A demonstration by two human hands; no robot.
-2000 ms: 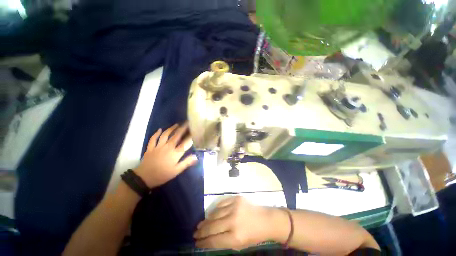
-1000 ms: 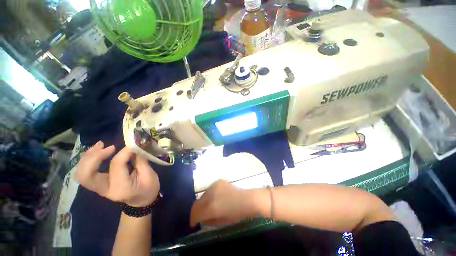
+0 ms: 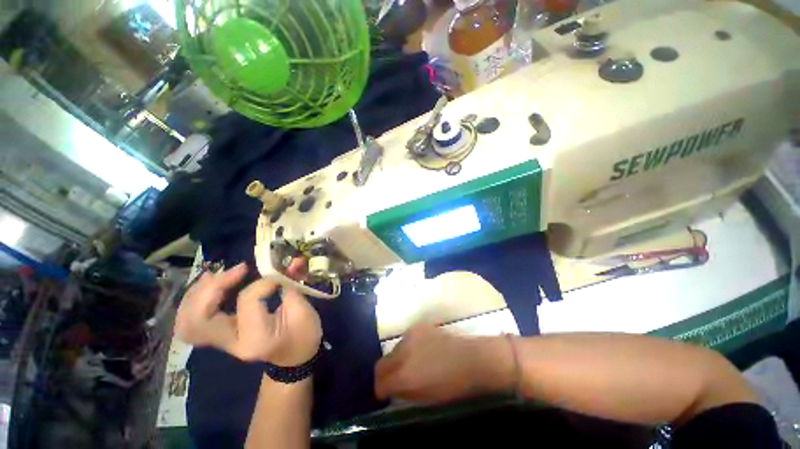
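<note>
The dark navy fabric [image 3: 346, 368] lies under the needle end of the cream sewing machine head [image 3: 320, 206] and spreads left and behind it. My left hand [image 3: 254, 320] is raised over the fabric, just left of the head's front loop, with fingers bent and apart. Nothing shows in it. My right hand [image 3: 439, 364] is low at the table's front, fingers closed at the fabric's right edge; its fingertips are partly hidden. The presser foot area [image 3: 364, 282] is small and blurred beside the bright light.
A navy piece with a jagged edge [image 3: 513, 276] lies below the lit control panel [image 3: 452, 219]. Red-handled snips [image 3: 662, 257] lie to the right. A green fan [image 3: 276, 57] and a bottle [image 3: 478, 44] stand behind. The ruler-marked green edge [image 3: 737, 316] runs along the front right.
The view has swung left and closer to the machine. My left hand has lifted from the fabric to beside the head's front. My right hand has stayed at the fabric's right edge.
</note>
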